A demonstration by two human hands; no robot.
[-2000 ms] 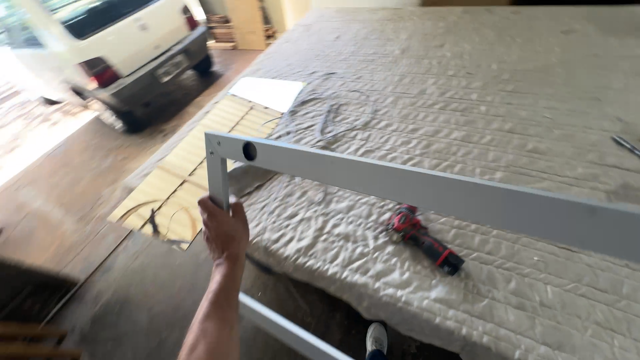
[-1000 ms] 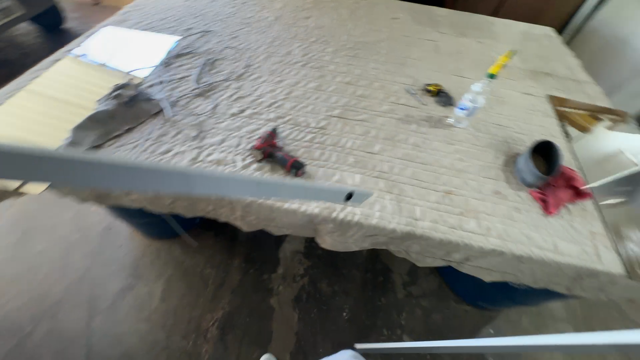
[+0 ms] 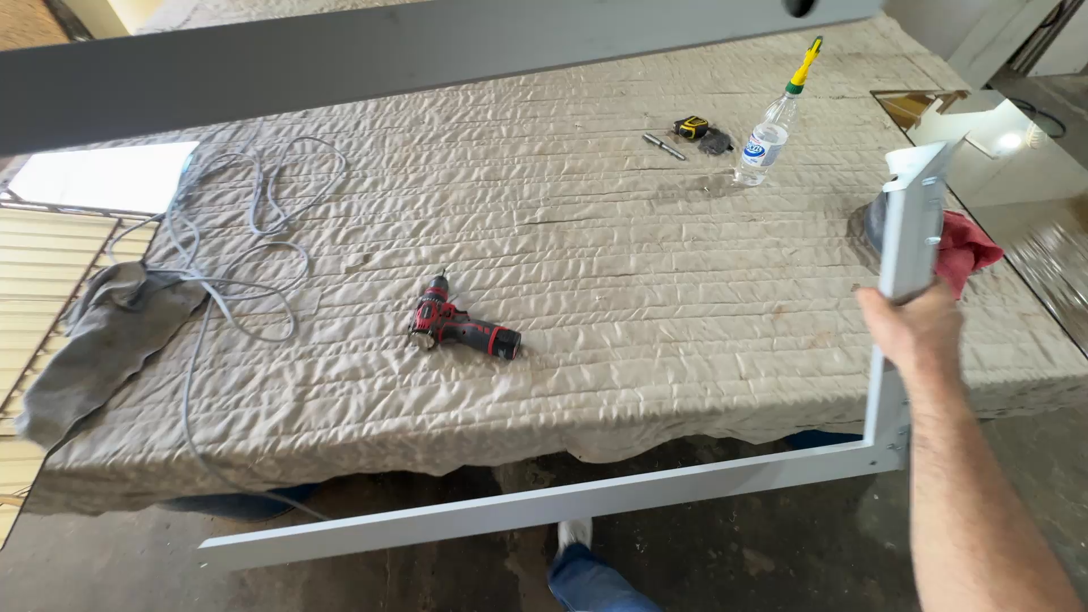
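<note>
My right hand (image 3: 918,327) is closed around the short upright side of a light grey metal frame (image 3: 905,246) at the right. From that side's lower corner, a long rail (image 3: 544,507) runs left, in front of the table's edge. A wide grey bar (image 3: 408,59) with a round dark hole near its right end crosses the top of the view; whether it joins the upright is not clear. My left hand is out of view. A red and black cordless drill (image 3: 463,323) lies on the quilted cover between the bars.
The quilted cover (image 3: 595,357) drapes over the table. On it are a grey cable (image 3: 225,285), a grey cloth (image 3: 110,348), a tape measure (image 3: 691,127), a pen-like tool (image 3: 663,146) and a clear bottle (image 3: 762,144) with a yellow top. A red cloth (image 3: 965,251) and a reflective panel (image 3: 1011,161) are at right.
The view has swung right. Two seconds ago a hand held the frame's left corner; now my right hand grips a short side at the right. The drill still lies on the cover.
</note>
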